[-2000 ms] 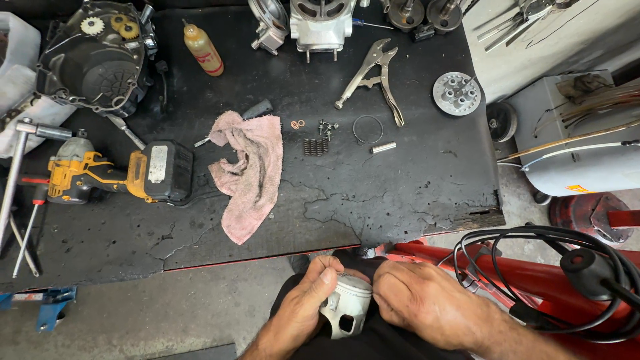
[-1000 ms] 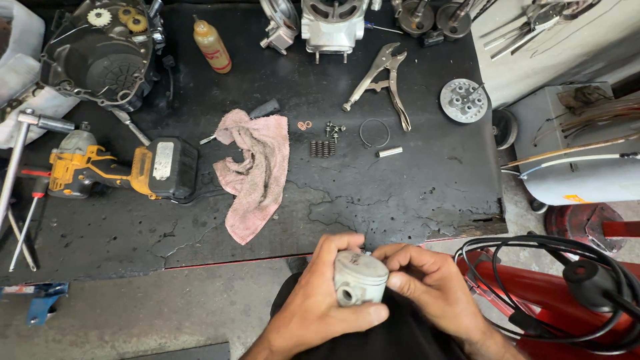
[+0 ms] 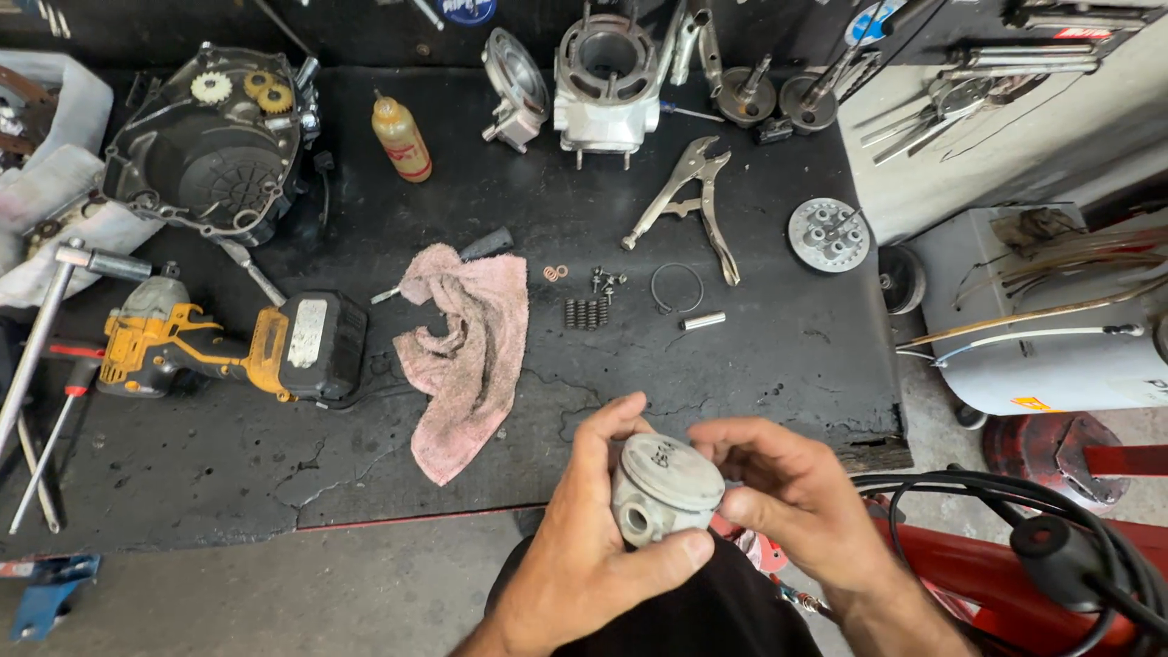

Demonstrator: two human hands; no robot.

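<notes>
My left hand [image 3: 602, 529] grips a metal engine piston [image 3: 671, 484] at the bench's front edge. The piston's crown, with handwriting on it, faces up, and the wrist-pin hole shows on its side. My right hand [image 3: 794, 493] is at the piston's right side, fingers curled, the thumb at its edge; whether it bears on the piston is hard to tell. Beyond them on the black bench lie a wrist pin [image 3: 703, 320], a thin piston ring [image 3: 677, 288], several coil springs [image 3: 586, 314], small bolts [image 3: 608, 279] and copper washers [image 3: 555, 273].
A pink rag [image 3: 479, 356], a cordless impact wrench [image 3: 228, 351] and an engine cover [image 3: 219, 155] occupy the left. Locking pliers [image 3: 684, 205], an engine cylinder [image 3: 607, 100] and a clutch pressure plate [image 3: 829, 235] are farther back. A red stand with black cable [image 3: 985, 493] is at right.
The piston has been raised toward the bench edge, and its crown now shows more fully. My right hand's fingers have spread away from it. The view takes in more of the bench's back.
</notes>
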